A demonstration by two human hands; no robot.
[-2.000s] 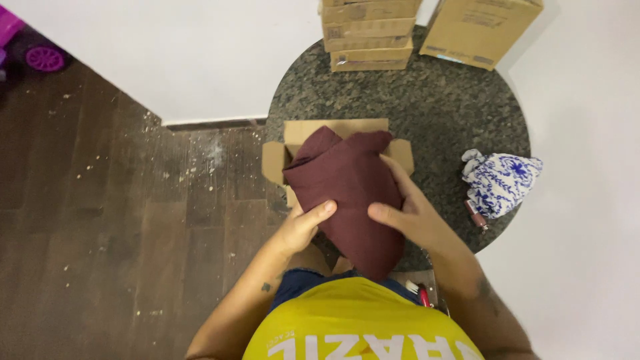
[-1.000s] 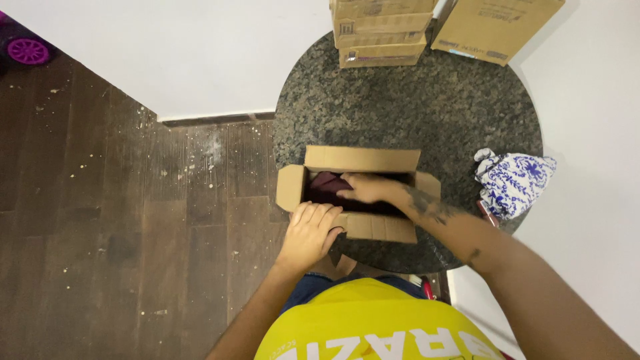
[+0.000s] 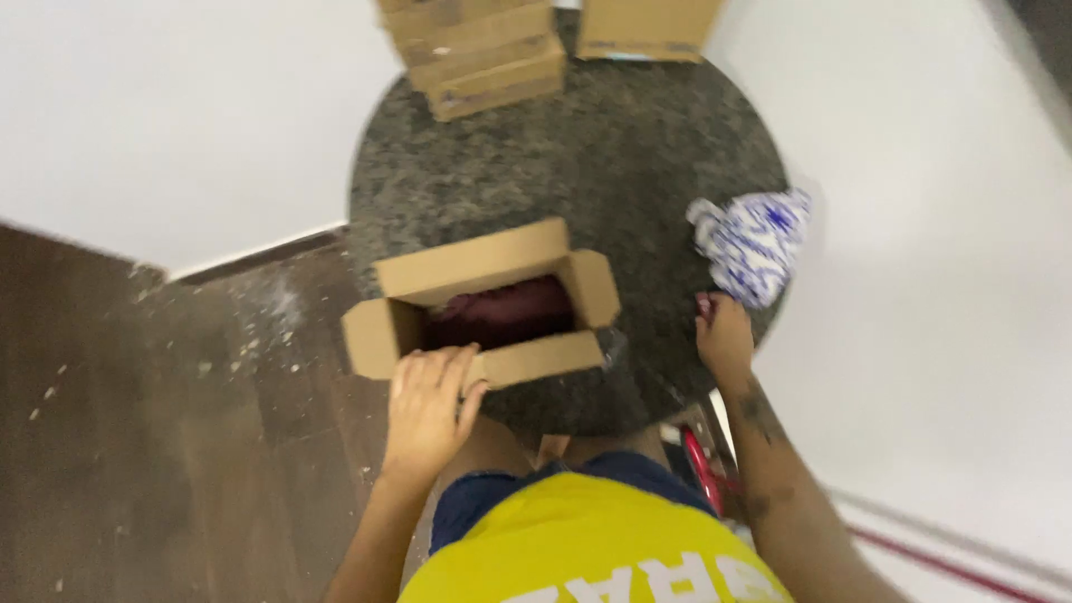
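An open cardboard box (image 3: 494, 260) stands near the front left edge of the round table, flaps spread. Dark maroon cloth (image 3: 511, 311) lies inside it. My left hand (image 3: 431, 402) rests on the near flap at its left end, fingers over the edge. At the table's right side my right hand (image 3: 725, 335) is closed around a small pinkish item (image 3: 706, 306), mostly hidden by the fingers and blurred. Just beyond that hand lies a bunched white cloth with a blue pattern (image 3: 754, 243).
Stacked cardboard boxes (image 3: 494, 63) stand at the back of the dark stone table (image 3: 645, 159), with another carton (image 3: 645, 29) to their right. White walls flank the table. Below its right front edge shows a red curved object (image 3: 702, 469).
The maroon cloth went from both hands into the box. My right hand has since left the box and taken hold of the small item at the right. My left hand stays at the near flap.
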